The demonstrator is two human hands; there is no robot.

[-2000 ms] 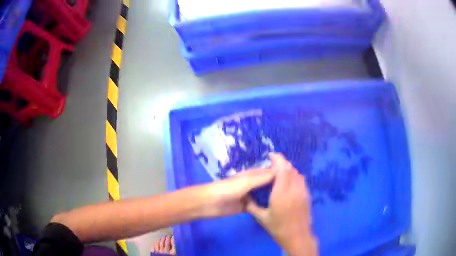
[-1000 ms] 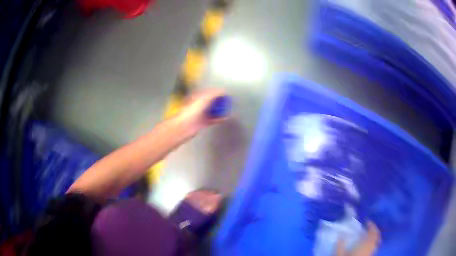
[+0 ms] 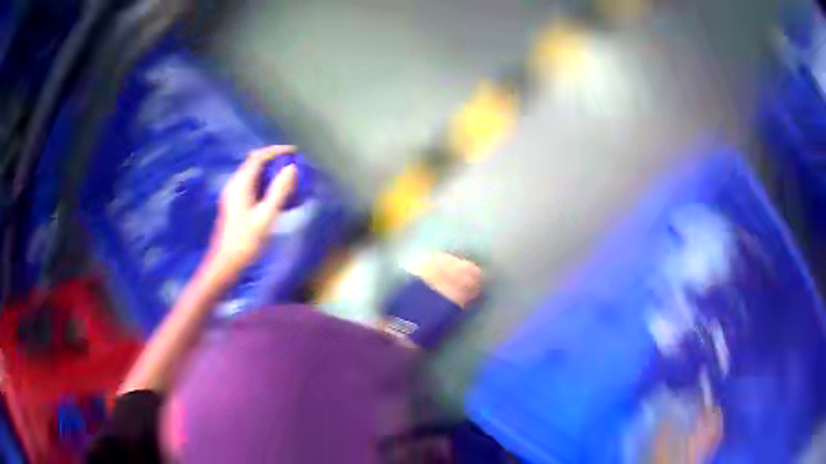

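Note:
The picture is heavily blurred. My left hand (image 3: 244,204) is over a blue crate (image 3: 303,240) at the left, which holds white liner and dark-blue shapes. Its thumb and finger are curved apart with dark blue between them; I cannot tell if that is a held piece or the crate contents behind. My right hand (image 3: 693,439) is a blurred patch low in the large blue tray (image 3: 552,362) at the right, over white sheet and dark-blue parts (image 3: 756,335); its fingers and any hold are unclear.
A red stool (image 3: 68,362) stands at the lower left. Black-and-yellow floor tape (image 3: 485,122) runs diagonally between crate and tray. My foot (image 3: 448,276) and purple-clad knee (image 3: 290,390) are at bottom centre. Another blue container (image 3: 797,118) shows at the right edge.
The view has swung left. My left hand, which held a dark-blue lump above the floor, is now over the left crate with its fingers more spread. My right hand remains low in the tray.

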